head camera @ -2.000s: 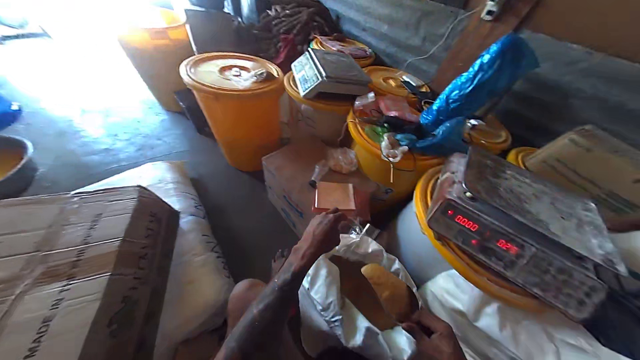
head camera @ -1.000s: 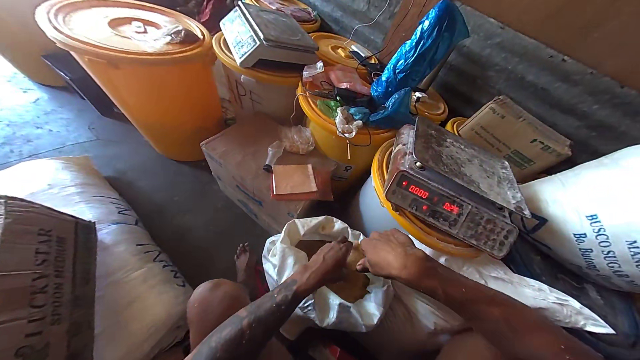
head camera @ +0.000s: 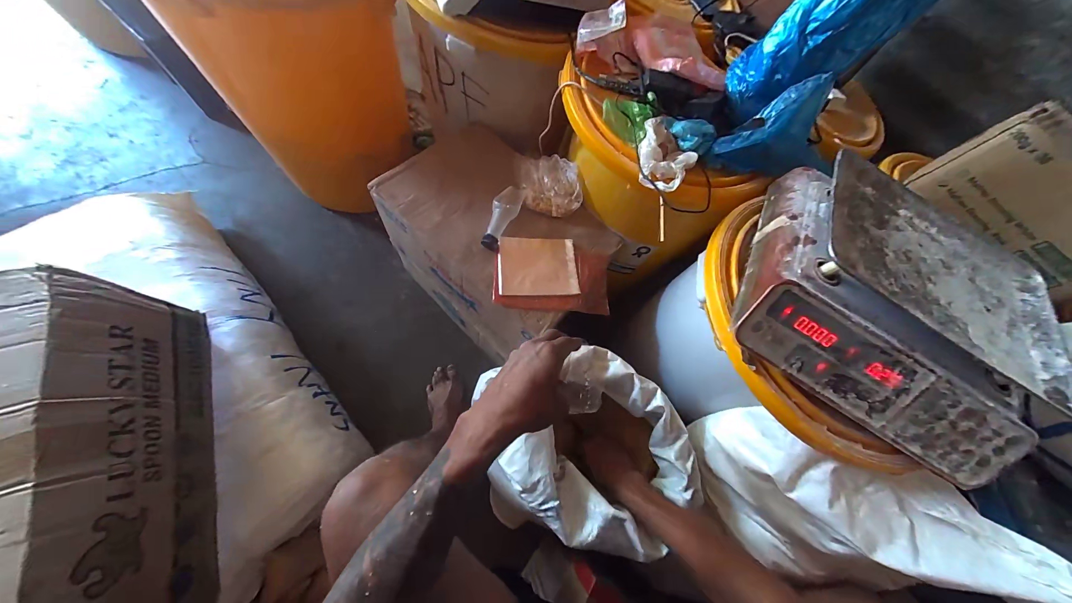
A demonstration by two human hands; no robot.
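Note:
A white woven sack (head camera: 586, 511) stands open in front of me, with brown powdery or granular contents (head camera: 632, 431). My left hand (head camera: 532, 381) is above the sack's far left rim, its fingers closed on a small clear plastic bag (head camera: 584, 394) that hangs over the opening. My right hand (head camera: 607, 456) reaches down inside the sack, its fingers hidden in shadow and contents. Just beyond the sack, a stack of small brown paper or plastic sheets (head camera: 538, 268) lies on a cardboard box (head camera: 444, 184), beside a small clear bottle (head camera: 502, 216) and a knotted plastic bag (head camera: 551, 184).
A digital scale (head camera: 888, 335) rests on a yellow-rimmed bucket (head camera: 724, 276) at right. A yellow bucket (head camera: 603, 193) beyond holds plastic bags and cords. An orange bin (head camera: 293, 92) stands at upper left. A carton (head camera: 109, 435) and a full sack (head camera: 251, 335) flank my left side.
My right hand has gone from beside my left hand, above the sack, down into the sack. The bread-shaped filled bag seen two seconds ago is no longer in view. The view has moved closer.

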